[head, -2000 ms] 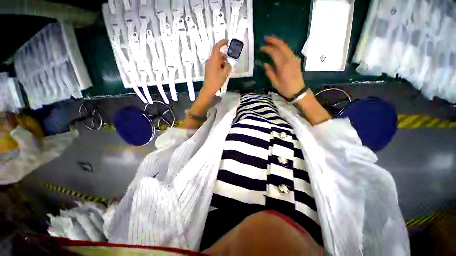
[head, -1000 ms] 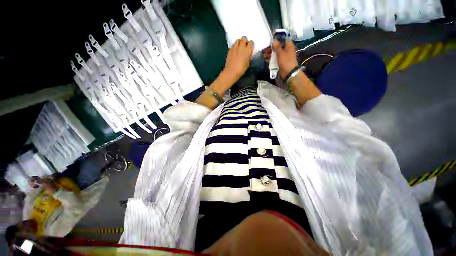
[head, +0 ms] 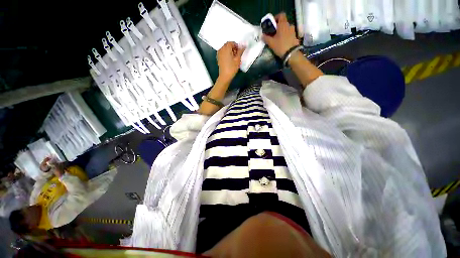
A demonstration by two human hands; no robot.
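Observation:
My left hand point(head: 230, 60) pinches the near end of a thin white bag point(head: 251, 55) beside the stack of empty bags point(head: 222, 25) on the green bench. My right hand point(head: 283, 38) holds a smartwatch point(head: 269, 25) at the bag's right side, its back with a dark round centre seemingly showing. I cannot tell whether the watch end is inside the bag. A tray of unbagged watches point(head: 200, 75) lies to the left, its white straps sticking past the edges.
A tray of bagged watches point(head: 370, 17) lies at the right, its sleeves overhanging. Another filled tray point(head: 70, 126) is further left. Blue stools point(head: 376, 83) stand by the bench. A person in yellow and white point(head: 55, 194) is at the lower left.
The watch has gone from my left hand to my right. My hands have moved to the bag stack, which now lies tilted, with a bag pulled towards me. The view has turned.

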